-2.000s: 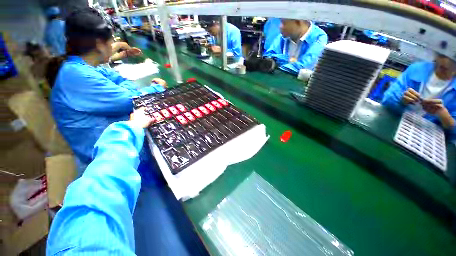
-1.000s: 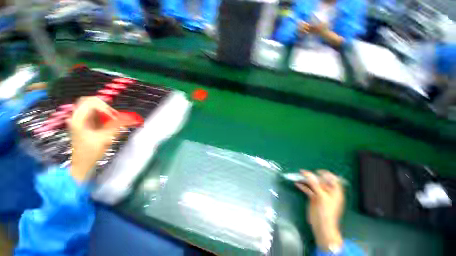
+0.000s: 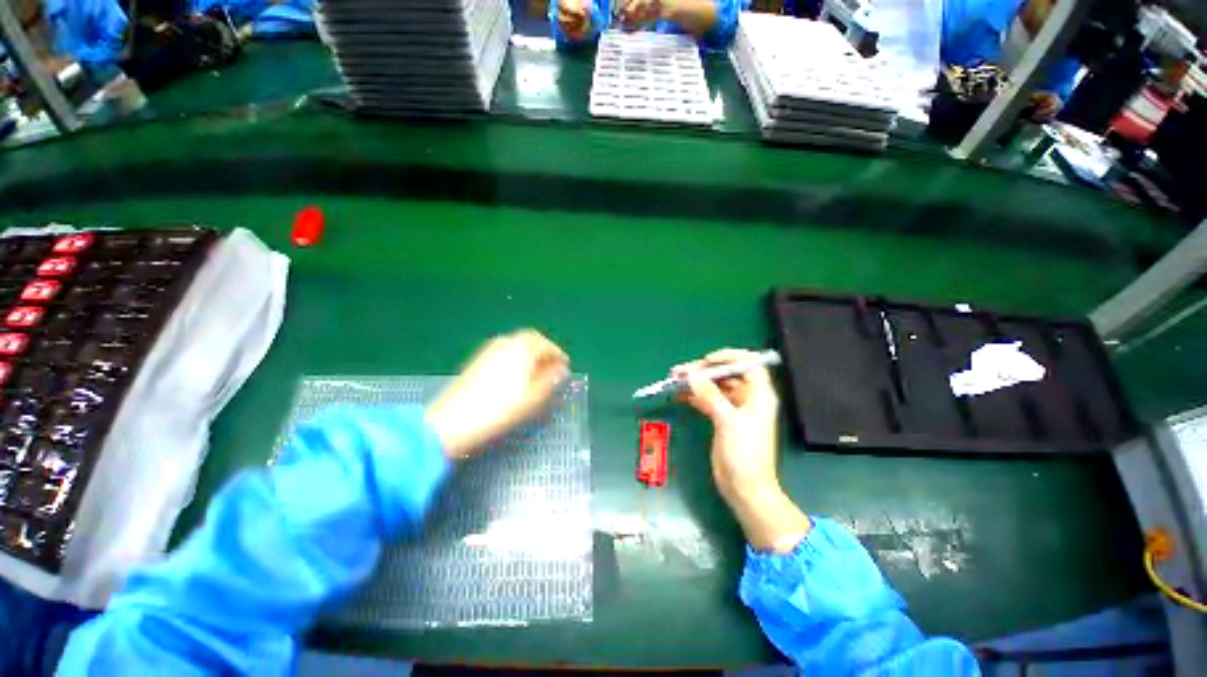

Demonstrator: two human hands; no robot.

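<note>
A red plastic housing (image 3: 653, 454) lies on the green mat between my hands. My right hand (image 3: 736, 410), just right of it, holds slim whitish tweezers (image 3: 708, 374) like a pen, tips pointing left. My left hand (image 3: 507, 386) is over the upper right part of the clear-grey adhesive sheet (image 3: 516, 529). Its fingers are curled and slightly blurred; whether they hold anything small cannot be told. The black blister tray (image 3: 119, 318) with some red housings is at the left, with white film liner (image 3: 199, 397) sticking out beside it.
A black compartment tray (image 3: 834, 370) with crumpled white paper (image 3: 997, 369) lies at the right. A small red oval piece (image 3: 307, 226) lies behind the sheet. Across the bench are stacked white trays (image 3: 410, 53), a single white tray (image 3: 651, 79) and another person's hands. A metal post stands at the right.
The view has swung right. My left hand has left the blister tray and moved over the sheet. The red housing it carried now lies on the mat. My right hand is beside it with the tweezers.
</note>
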